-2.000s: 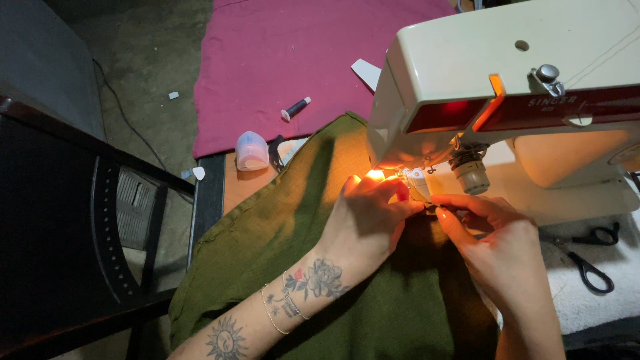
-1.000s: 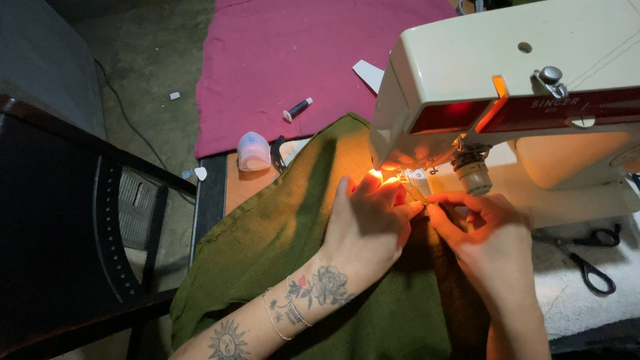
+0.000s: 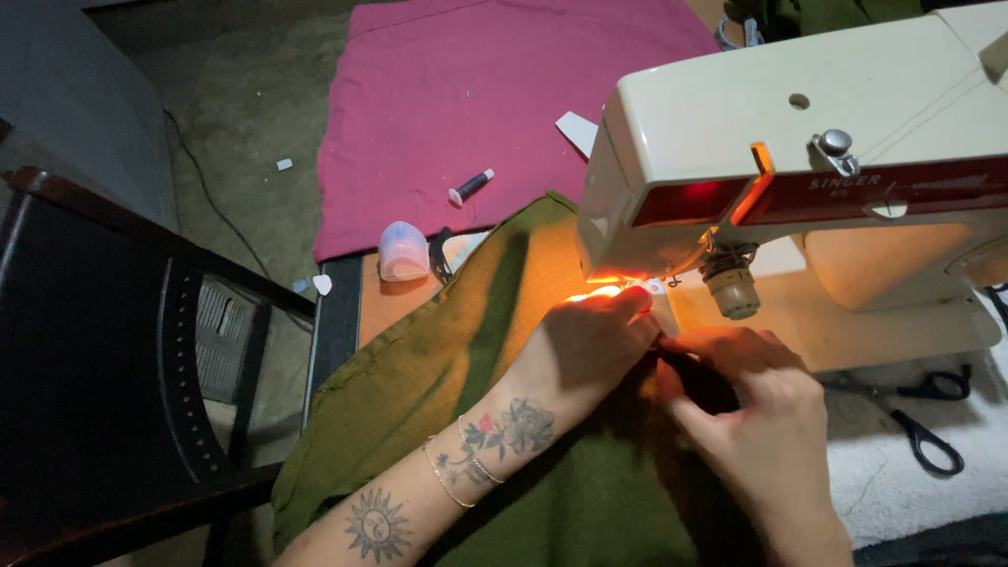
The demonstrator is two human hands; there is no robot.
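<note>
Olive green fabric [image 3: 409, 378] lies across the table's front and under the lit needle area of a cream Singer sewing machine [image 3: 709, 94]. Close to the needle, my left hand [image 3: 594, 346] rests on the fabric, its fingertips pinching the fabric's edge. My right hand [image 3: 756, 402] pinches the same edge between thumb and forefinger, just right of the left fingertips. The needle and presser foot are mostly hidden behind my left fingers.
Black-handled scissors [image 3: 917, 417] lie on a white towel [image 3: 882, 488] at right. Magenta cloth [image 3: 441, 102] covers the table's back, with a dark thread spool [image 3: 472, 187] on it. Near its edge is a pinkish plastic container [image 3: 404, 252]. A dark chair [image 3: 87, 339] stands left.
My left fingers have shifted slightly towards the needle. Both hands stay at the fabric's edge beside the machine.
</note>
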